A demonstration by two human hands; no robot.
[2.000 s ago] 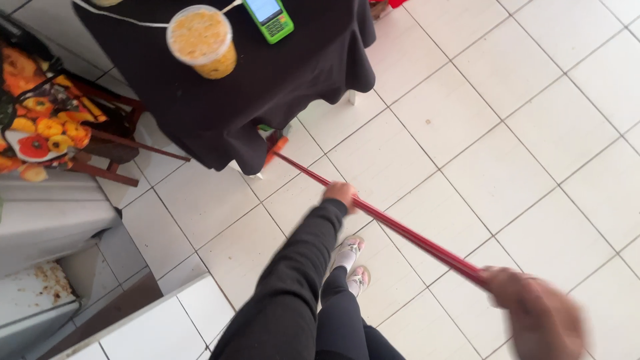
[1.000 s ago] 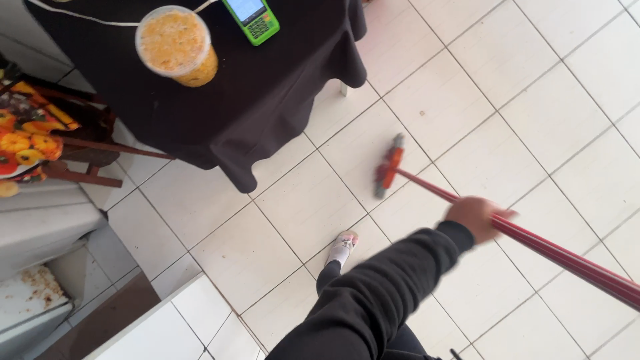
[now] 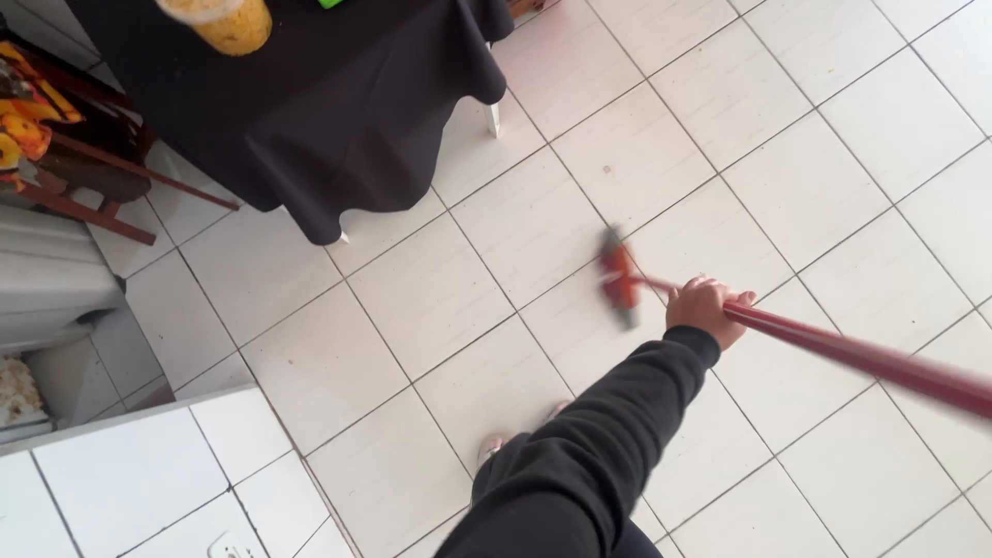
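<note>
My left hand, in a black sleeve, is closed around the lower part of a red broom handle. The handle runs off the right edge of the view. Beyond my hand, its lower end joins an orange-red broom head with grey ends, blurred, low over or on the white tiled floor. Whether the bristles touch the tiles cannot be told. My right hand is outside the view.
A table with a black cloth stands at the upper left, bearing a plastic cup of orange-yellow contents. A wooden chair is at the far left. A white-tiled ledge fills the lower left. My feet are below.
The broom head was at the table's cloth edge two seconds ago and is now out on the open floor to the right. My right hand, seen earlier on the handle, has left the view.
</note>
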